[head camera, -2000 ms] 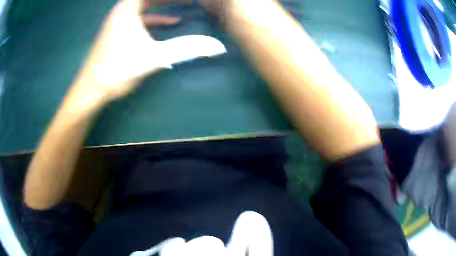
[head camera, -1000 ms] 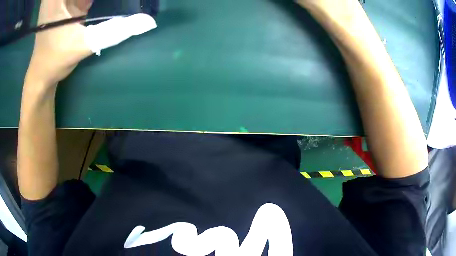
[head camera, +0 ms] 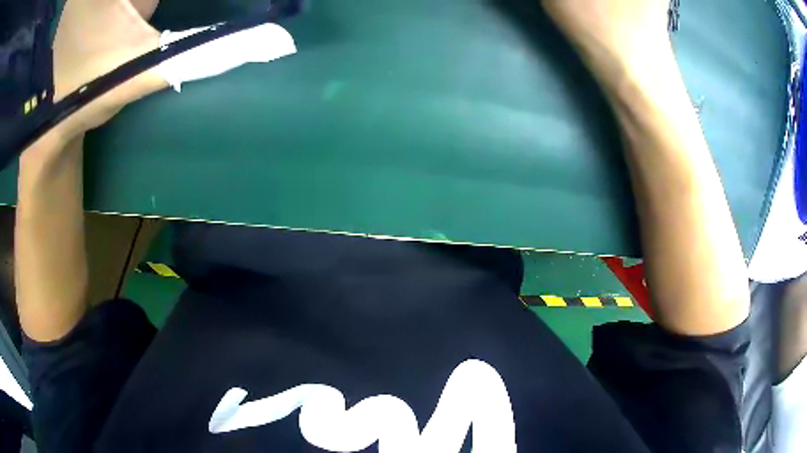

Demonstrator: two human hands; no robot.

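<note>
My left hand (head camera: 111, 57) is at the upper left over the dark green mat (head camera: 380, 150). Its thumb wears a white finger cot (head camera: 234, 55) and points right, apart from the palm. The fingers are cut off by the top edge and partly hidden by a black band (head camera: 97, 86) close to the lens. My right forearm rises at the right, and my right hand (head camera: 602, 13) is mostly cut off by the top edge; its fingers are out of the picture. No held part shows in either hand.
Part of the blue reel (head camera: 803, 133) shows at the right edge by a white surface (head camera: 774, 239). The mat's thin yellowish front edge (head camera: 367, 235) runs before my body. Below are yellow-black floor tape (head camera: 580, 302), a red stool part (head camera: 630, 281) and a brown cardboard box (head camera: 111, 248).
Since two seconds ago, my hands have moved apart, and the view has shifted. In the last second the black band has come lower across my left hand; the arms have barely moved.
</note>
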